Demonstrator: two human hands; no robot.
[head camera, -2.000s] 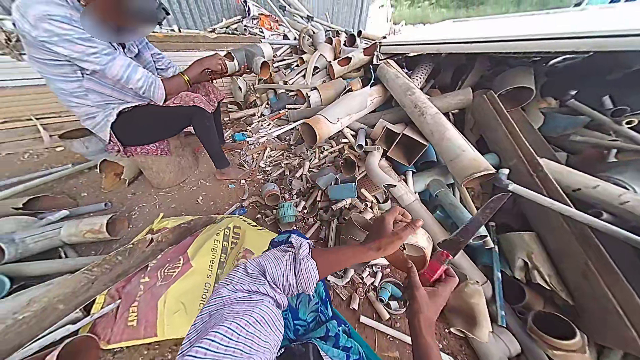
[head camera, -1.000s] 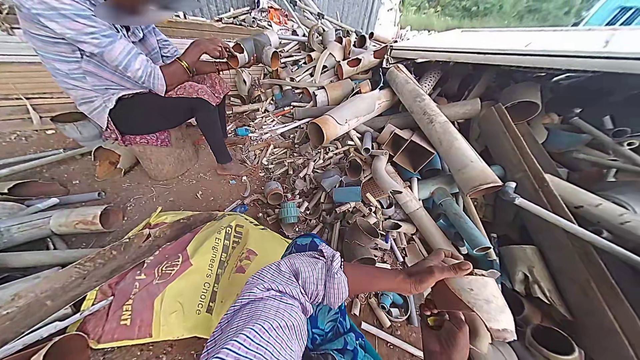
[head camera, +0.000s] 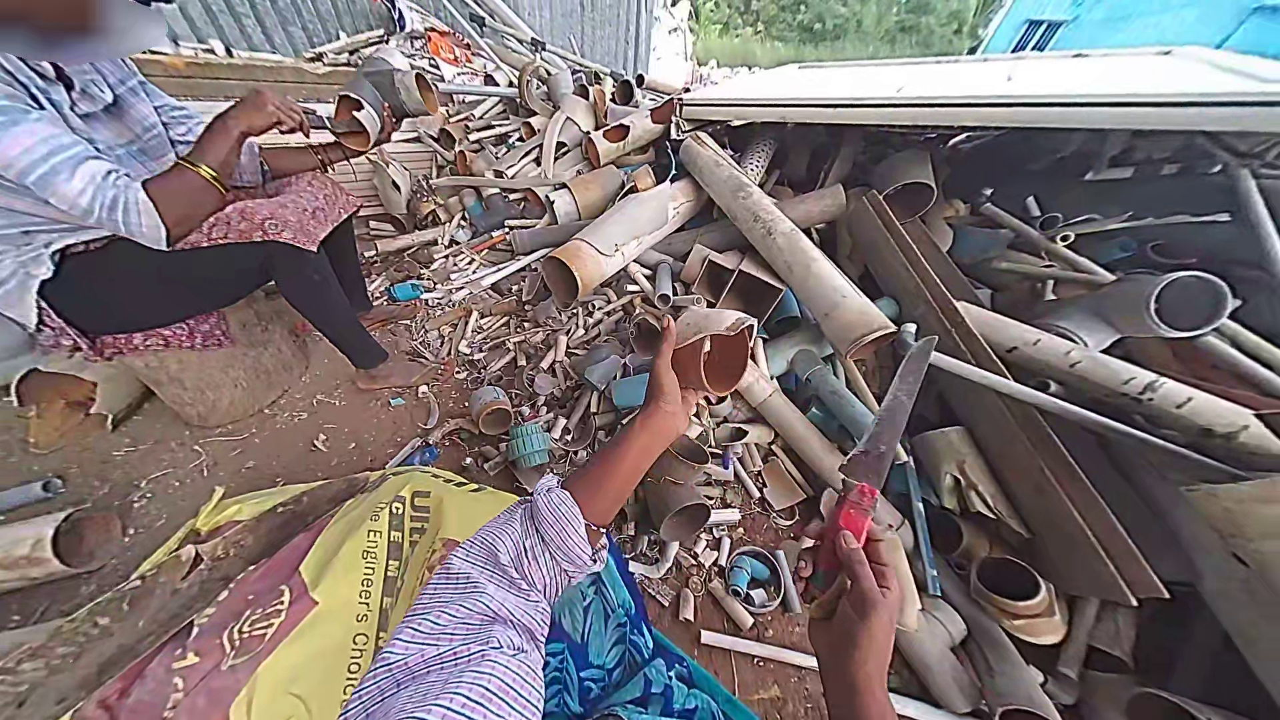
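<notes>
My left hand (head camera: 668, 385) grips a short, broken piece of plastic pipe (head camera: 735, 335) by its left side, with its brown hollow end facing me. At the lower right, my right hand (head camera: 862, 575) is closed around the red handle of a hand saw (head camera: 890, 420); its blade points up and to the right, apart from the pipe piece. Below my left hand lie more pipe pieces, and a small ring-shaped fitting (head camera: 757, 580) holds blue elbows. A ribbed teal fitting (head camera: 528, 443) rests on the ground left of my forearm.
A co-worker (head camera: 110, 190) sits at the left, holding a grey pipe fitting (head camera: 385, 95). Long pipes (head camera: 790, 240) and brown boards (head camera: 1010, 400) lie across the heap on the right. A yellow cement sack (head camera: 400, 560) is at lower left, and a white panel (head camera: 980, 90) lies behind.
My left hand has moved up and away from my right hand with the pipe piece. The saw blade, hidden one second ago, shows again, pointing upward. The co-worker stays seated.
</notes>
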